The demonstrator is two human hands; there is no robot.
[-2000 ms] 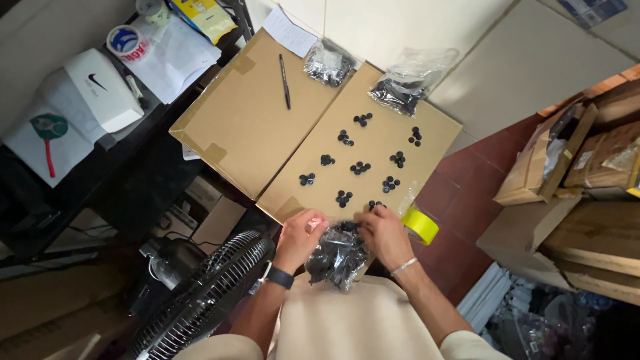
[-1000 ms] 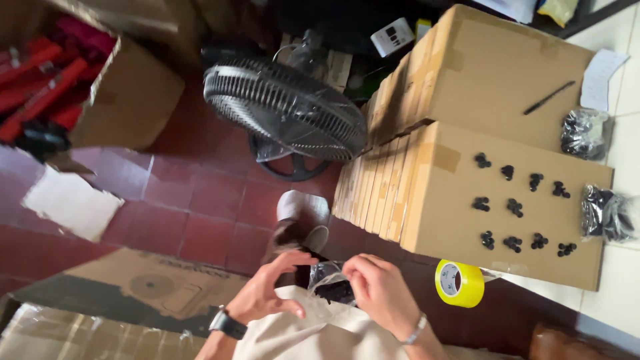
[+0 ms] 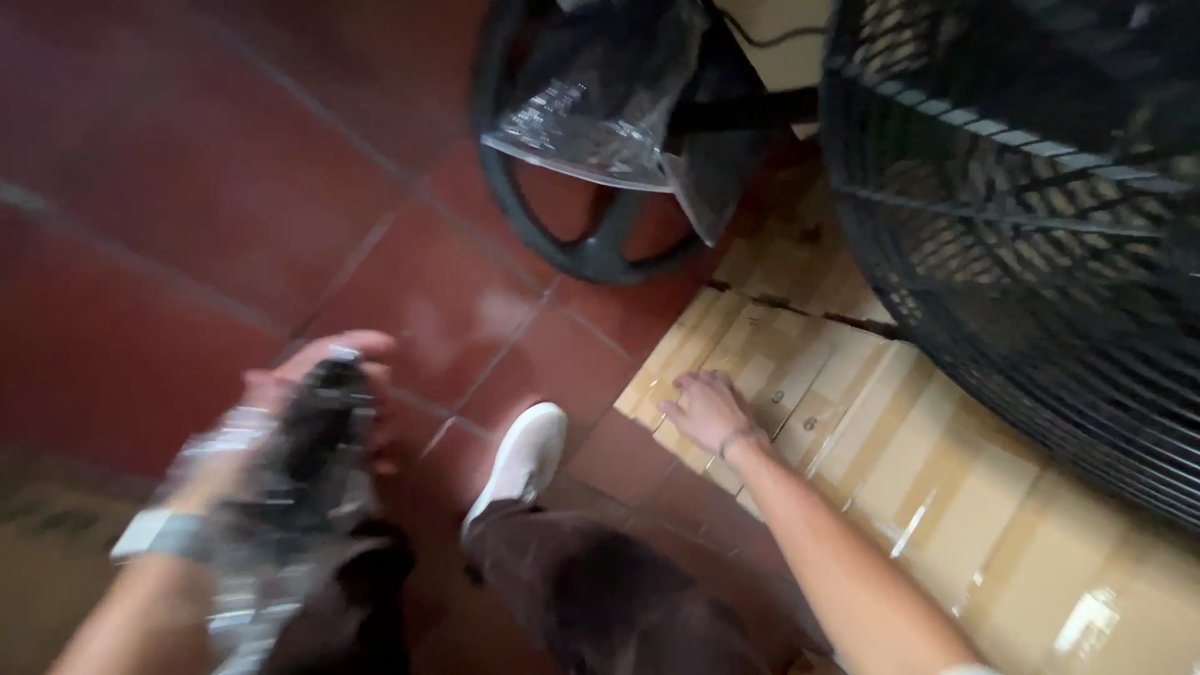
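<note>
My left hand is closed around a clear plastic bag with dark pieces inside, at the lower left of the head view. The bag hangs down along my wrist, which wears a watch. My right hand reaches down beside the taped side of a stack of cardboard boxes, its fingers apart and nothing in them. Whether it touches the cardboard I cannot tell. Another clear plastic bag with dark contents rests over the round base of the fan. The view is blurred.
The large black fan cage fills the upper right, close to the cardboard stack. A dark cable runs near the fan. Red floor tiles spread across the left. My white shoe stands on the floor between my hands.
The view has swung down toward the floor and fan. My hands, together at the bag before, are now apart; my right hand has let go of it and my left hand holds it.
</note>
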